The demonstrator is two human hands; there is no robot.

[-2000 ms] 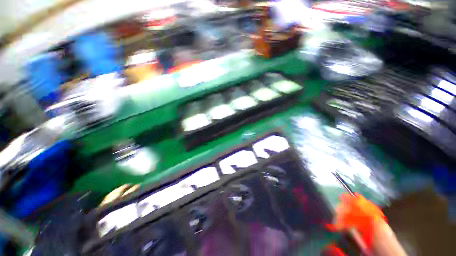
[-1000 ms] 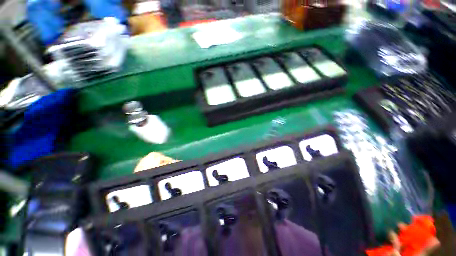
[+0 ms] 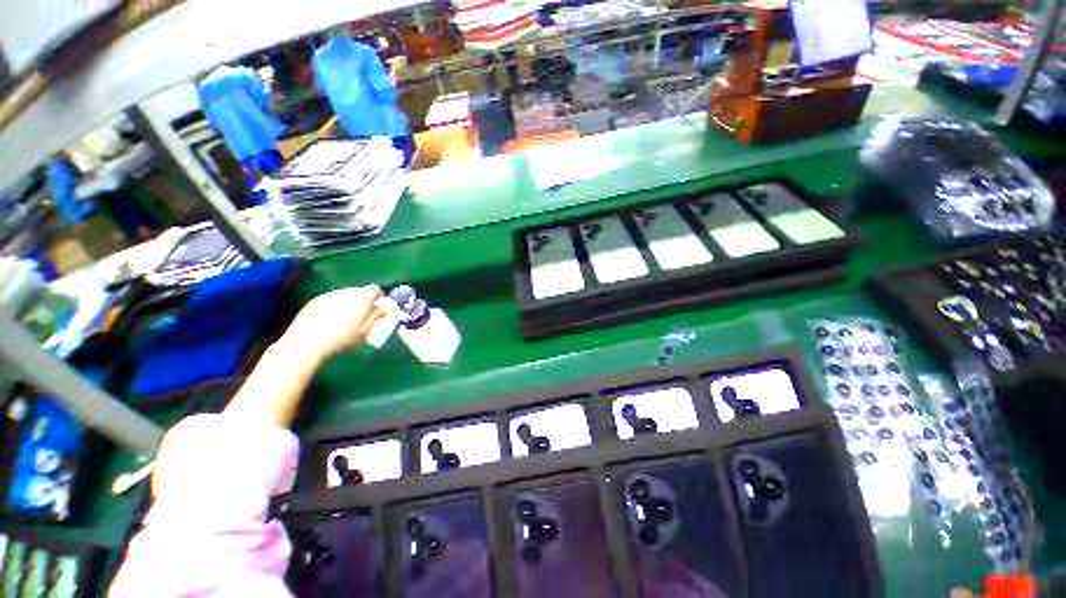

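Observation:
My left hand (image 3: 339, 321) reaches forward over the bench and pinches a small white piece (image 3: 383, 322) beside the metal top of a white dispenser bottle (image 3: 430, 336). A near black foam tray (image 3: 465, 484) holds dark phone back covers (image 3: 567, 543) with round black camera circles. White-bottomed covers (image 3: 547, 428) show in the row behind. An orange handle (image 3: 1010, 586) shows at the bottom right edge. My right hand is almost wholly cut off there, with only a possible sliver of finger, so its grip cannot be made out.
A farther black tray (image 3: 690, 290) holds several pale green covers. Clear lens sheets (image 3: 865, 403) lie right of the near tray, with a loose parts tray (image 3: 918, 286) and a plastic bag (image 3: 959, 175) beyond. Blue cloth (image 3: 222, 327) lies left. Two blue-coated people (image 3: 357, 88) stand in the background.
My left arm has come into view and reached forward to the bottle. The view has steadied and tilted up. The orange handle has slid towards the bottom right corner.

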